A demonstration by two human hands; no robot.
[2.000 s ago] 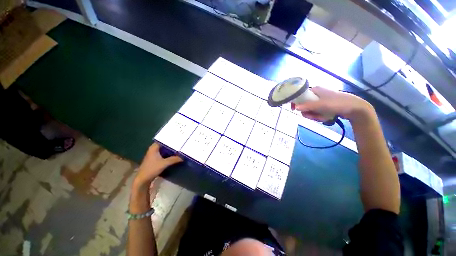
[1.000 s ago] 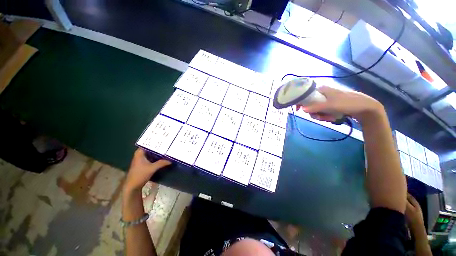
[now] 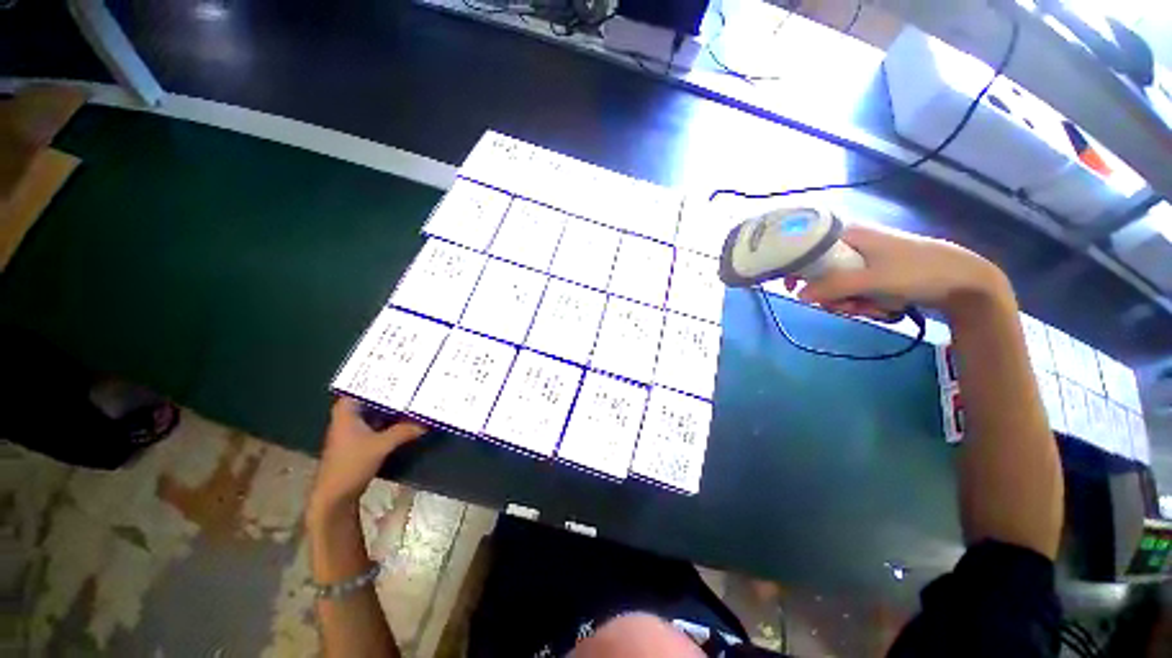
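Note:
A block of product boxes (image 3: 540, 309) lies label side up on the green work surface (image 3: 231, 257), in rows with small black print on white faces. My left hand (image 3: 360, 444) is at the block's near left corner, thumb along its front side; its fingertips are hidden, so I cannot tell whether it grips a box. My right hand (image 3: 887, 273) holds the barcode scanner (image 3: 784, 247) just past the block's right edge, with a blue light on its head. The black scanner cable (image 3: 823, 352) loops below it.
More boxes (image 3: 1080, 386) stand at the right, partly behind my right arm. A scale with green digits (image 3: 1150, 550) is at the far right. Brown carton flaps (image 3: 36, 193) are at the left edge. A black conveyor belt (image 3: 296, 90) and pale shelf (image 3: 823, 97) lie beyond.
The view has shifted, so the block appears farther left. The scanner now shows a blue light and sits right of the block, no longer over its edge. Another person's hand at the right is gone.

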